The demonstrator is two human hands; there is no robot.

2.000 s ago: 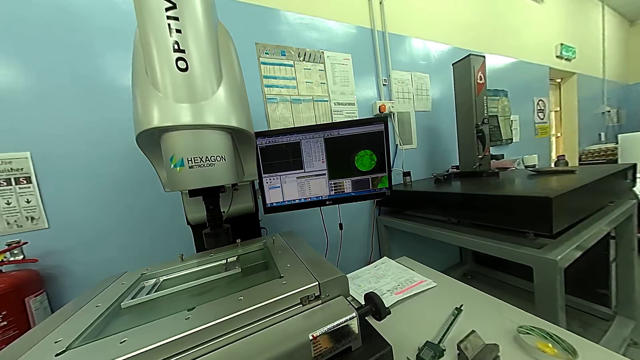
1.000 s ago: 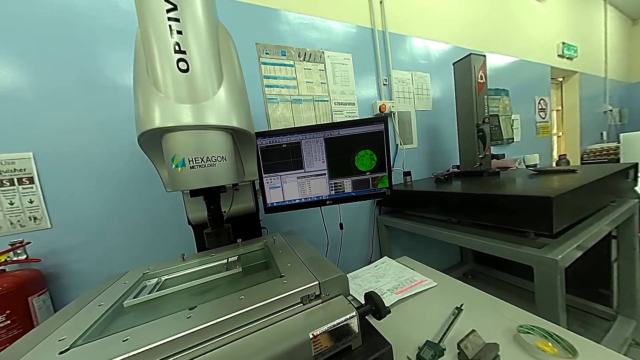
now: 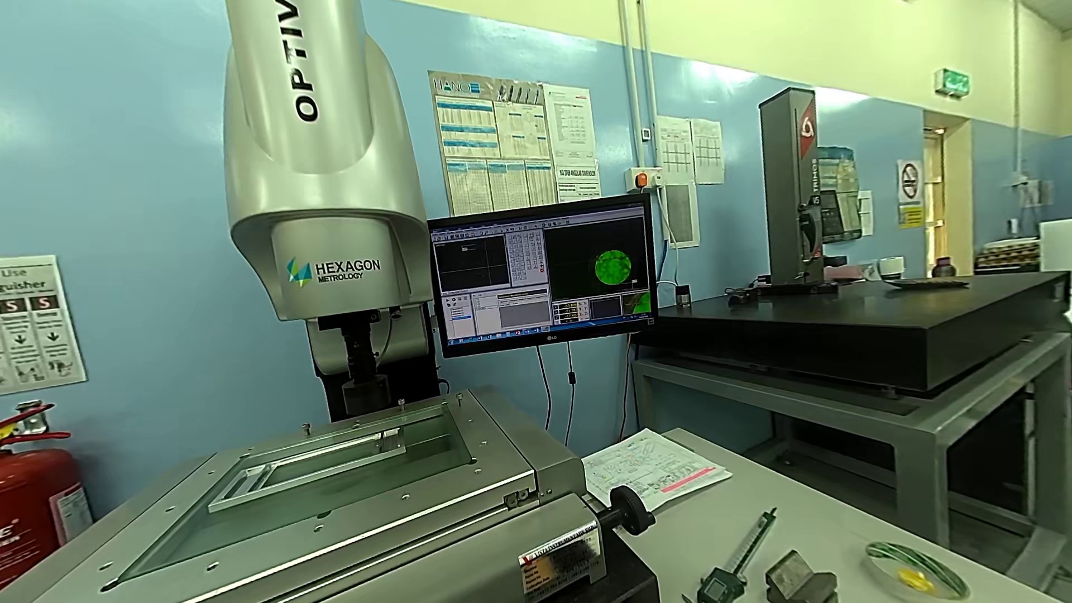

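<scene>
Neither of my hands shows in the head view. A Hexagon optical measuring machine point(image 3: 335, 243) stands at the left, its dark lens point(image 3: 365, 394) pointing down over the stage. On the stage glass point(image 3: 352, 494) lies a thin rectangular metal frame point(image 3: 310, 469). A black knob point(image 3: 630, 511) projects from the stage's right side. The LG monitor point(image 3: 544, 272) behind it displays a bright green round patch on black. On the table at the lower right are a digital caliper point(image 3: 737, 561), a metal V-block point(image 3: 800, 579) and a round clear dish point(image 3: 914, 571) holding green and yellow items.
Printed drawing sheets point(image 3: 653, 469) lie beside the stage. A black surface plate point(image 3: 879, 322) on a grey steel stand point(image 3: 913, 452) carries a Trimos height gauge point(image 3: 791, 193) at the right. A red fire extinguisher point(image 3: 38, 511) stands at the left edge.
</scene>
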